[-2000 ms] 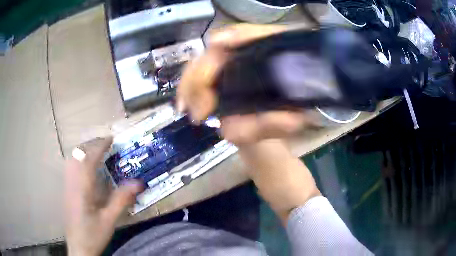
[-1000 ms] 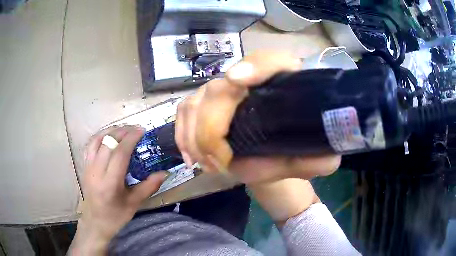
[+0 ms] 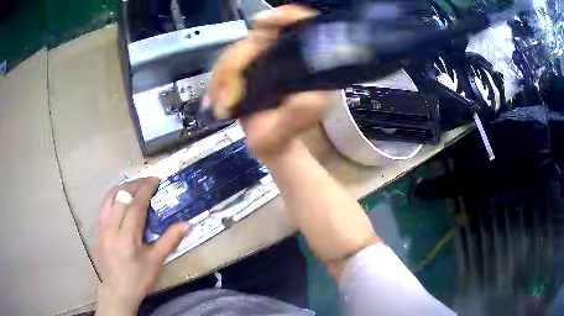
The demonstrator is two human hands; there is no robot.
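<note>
My right hand (image 3: pixel 266 92) is closed around a thick black electric screwdriver (image 3: pixel 346 49), blurred, with its front end near the feeder's pickup block. A glossy black housing (image 3: pixel 207 179) with a bluish shine lies in a white fixture (image 3: pixel 238 207) near the bench edge. My left hand (image 3: pixel 133 228) is at the left end of the housing, fingers on its far side and thumb on its near side, holding it. A white band is on one finger. The driver's tip is hidden or too blurred to tell.
A grey metal screw feeder (image 3: pixel 185 49) stands behind the fixture. A white tub (image 3: pixel 346 136) with long black parts is at the right. Round black units with white centres (image 3: pixel 445 77) lie beyond it. A white strip (image 3: pixel 484 137) hangs at the bench edge.
My right hand and the screwdriver have moved up and away from over the housing, towards the feeder. More of the housing and the tub shows. My left hand stays at the housing's left end.
</note>
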